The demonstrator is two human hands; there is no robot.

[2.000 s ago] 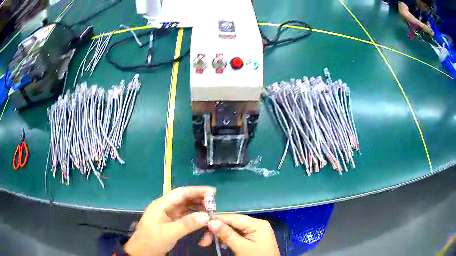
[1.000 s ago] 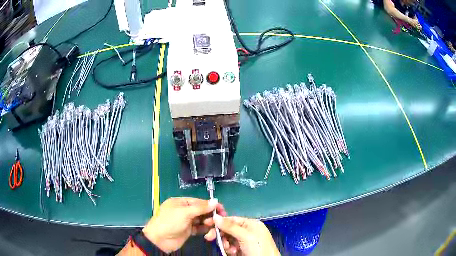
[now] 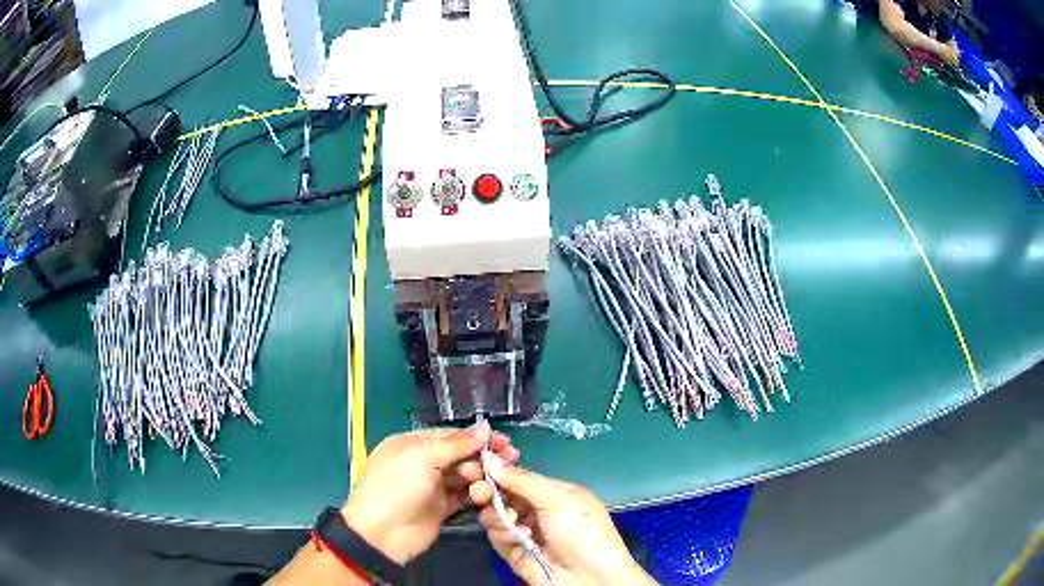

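Observation:
A grey cable runs from the front of the crimping head down towards me. Its plug end is at the mouth under the clear guard and is largely hidden, so I cannot tell how deep it sits. My left hand pinches the cable just below the mouth. My right hand holds it a little lower, with the cable crossing the fingers. The off-white crimping machine stands behind, with a red button and silver switches.
Cable piles lie left and right of the machine. Orange-handled snips are far left, below a dark bench machine. A black cord loops beside the machine. Another person's arm shows upper right.
Both hands have moved up and forward to the crimping head. The plug, earlier held over the lap, is now at the machine's mouth. The view has shifted, placing the machine further left and lower.

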